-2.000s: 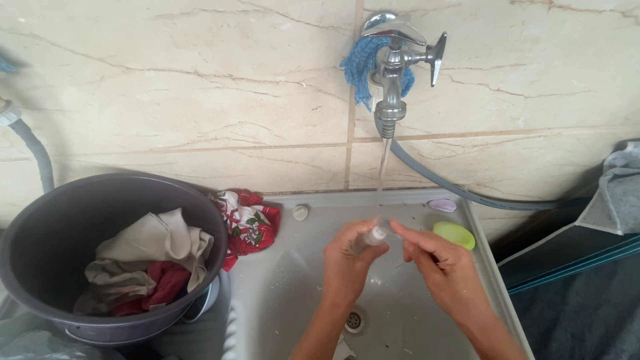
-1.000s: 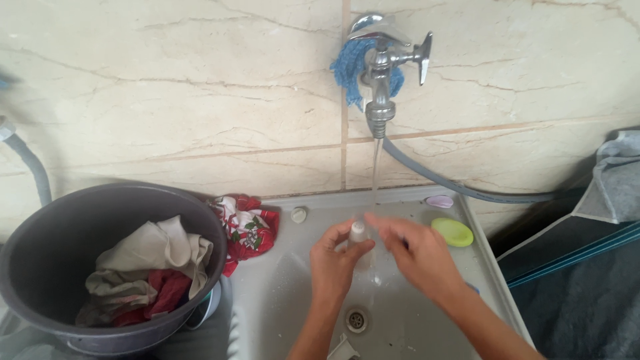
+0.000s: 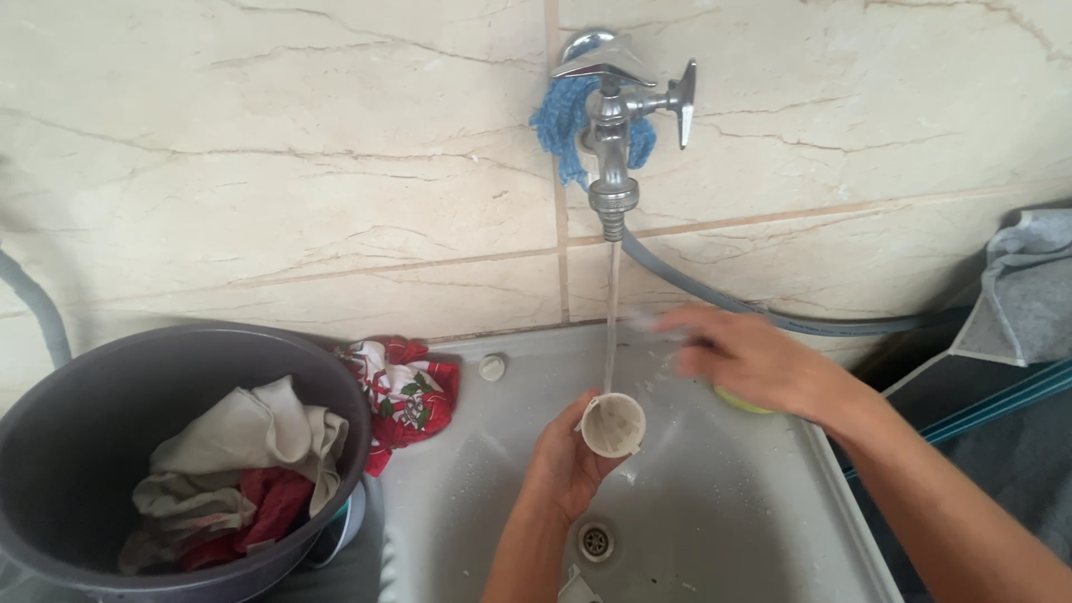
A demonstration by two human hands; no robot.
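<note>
My left hand (image 3: 574, 469) grips a small white plastic cup-shaped part (image 3: 614, 425), its round opening facing up, under the running tap. A thin stream of water (image 3: 612, 318) falls from the metal tap (image 3: 614, 159) to the part's rim. My right hand (image 3: 737, 356) is raised to the right of the stream, blurred, with a small clear or whitish piece (image 3: 655, 322) at its fingertips. Below both hands lies the grey sink basin (image 3: 712, 519), with its round drain (image 3: 595, 543) near my left wrist.
On the left stands a dark bucket (image 3: 335, 352) holding cloths (image 3: 243, 431). A red and white patterned cloth (image 3: 410, 398) and a round whitish cap (image 3: 492, 368) lie on the sink's back ledge. A yellow-green object (image 3: 741, 402) is partly behind my right hand. A grey hose (image 3: 695, 289) runs right.
My hands, close together earlier, are now apart: the right has moved off to the right. The white part in my left hand now shows its open end.
</note>
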